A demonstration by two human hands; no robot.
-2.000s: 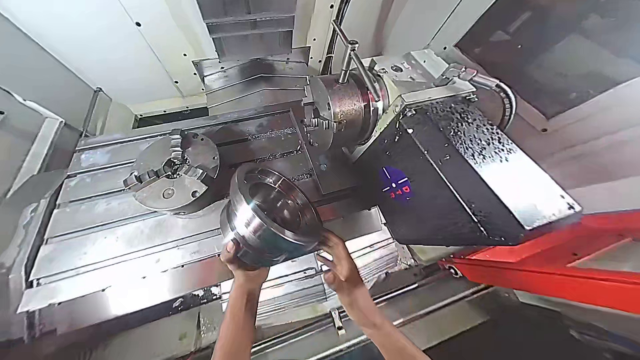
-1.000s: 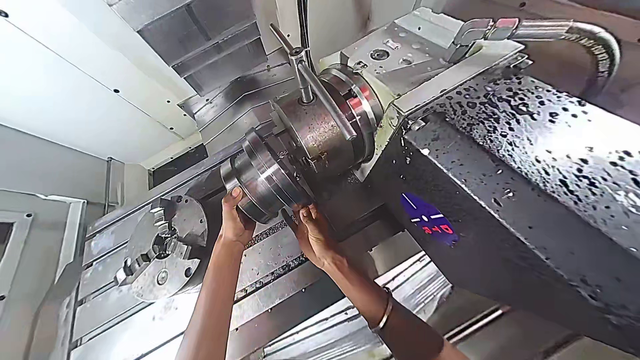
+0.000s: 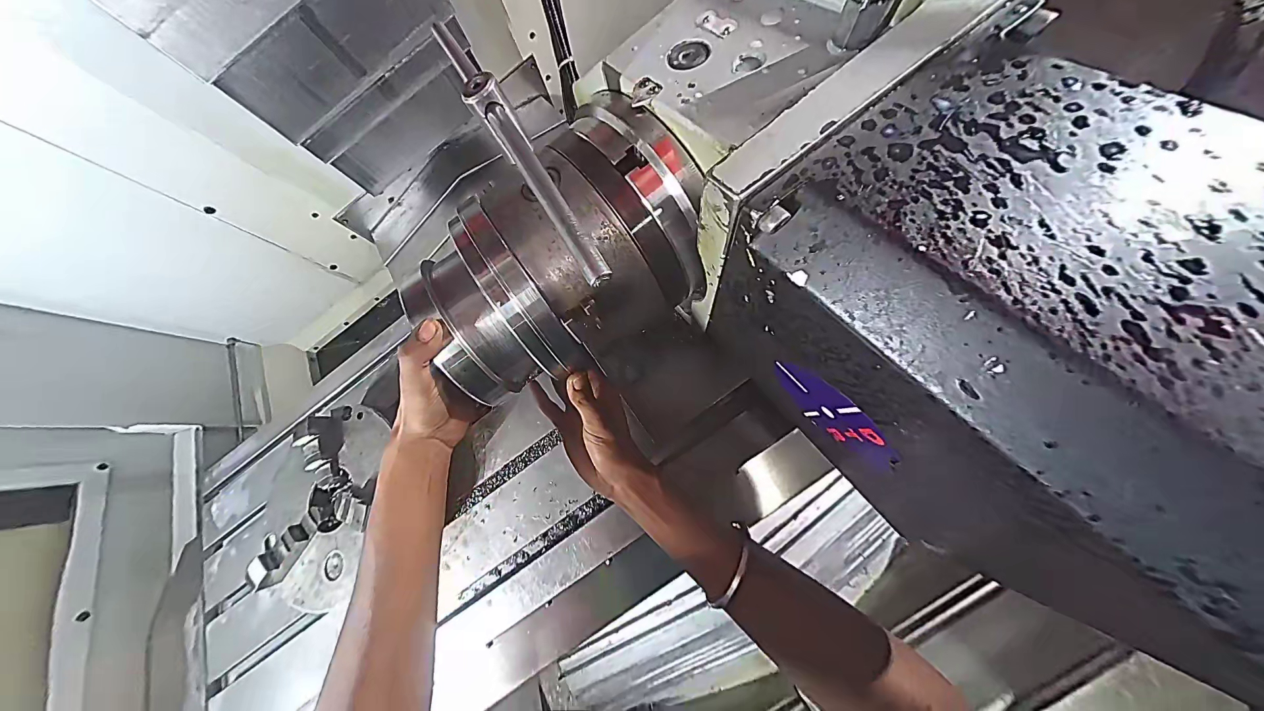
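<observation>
A shiny turned metal ring part [image 3: 494,321] is held between my hands against the face of a lathe-type chuck [image 3: 583,222]. The chuck's jaws are hidden behind the part. My left hand [image 3: 430,390] grips the part's outer end, thumb on its rim. Under the flange nearer the chuck, my right hand [image 3: 592,420] supports it with bent fingers; a bangle circles that wrist. A T-handle chuck key [image 3: 543,188] stands in the chuck body, its bar slanting across above the part.
Below left, a second three-jaw chuck [image 3: 331,568] lies on the slotted machine table [image 3: 523,543]. The dark rotary unit housing [image 3: 938,346], wet with droplets, fills the right side. Pale enclosure panels [image 3: 148,197] stand at the left, and chips lie in the table slots.
Both hands have carried the ring part from above the table to the mounted chuck's face. Its open bore, facing up at first, is now turned out of sight. The view has moved closer.
</observation>
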